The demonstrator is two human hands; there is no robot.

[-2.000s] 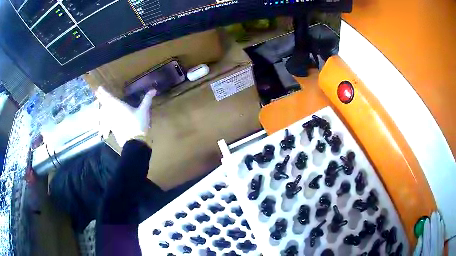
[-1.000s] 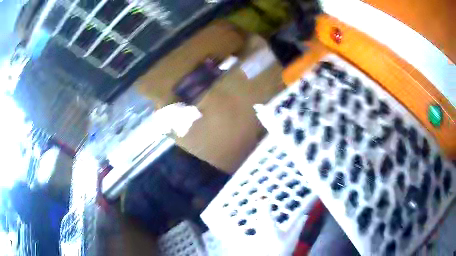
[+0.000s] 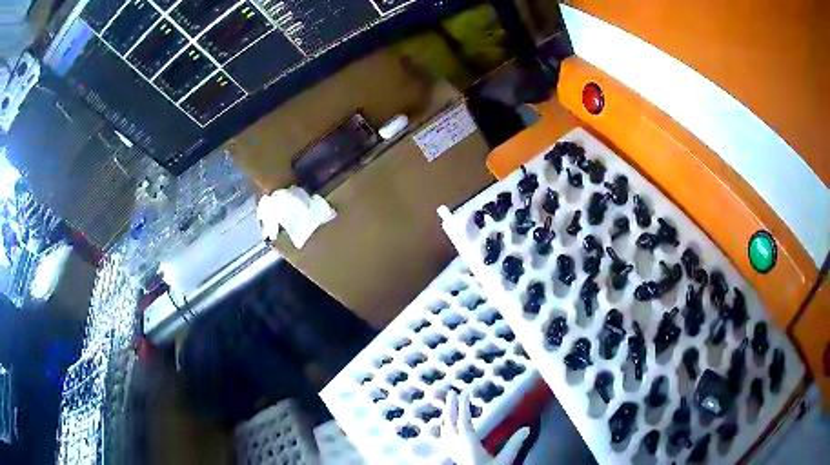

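A white foam tray [image 3: 582,313] with rows of pockets holds many small black stemmed earbuds [image 3: 612,331] along the orange ledge. A black square block [image 3: 714,392] sits on it near the lower right. A lower white tray [image 3: 350,392] with dark-looking pockets lies at its left, partly under it. My left hand [image 3: 473,443], pale or white-gloved, is at the bottom edge over the lower tray, cut off by the frame. Its fingers are apart and I see nothing in them. My right hand is not in view.
A carton [image 3: 387,236] bears a dark smartphone [image 3: 335,150], a small white case [image 3: 393,127] and a crumpled white glove or cloth [image 3: 296,216] at its left edge. A monitor [image 3: 191,68] stands above. The ledge has red [image 3: 592,98] and green [image 3: 762,252] buttons.
My left hand has left the carton and phone and is now low over the lower tray. My right hand has gone from beside the green button and out of view. The view has shifted.
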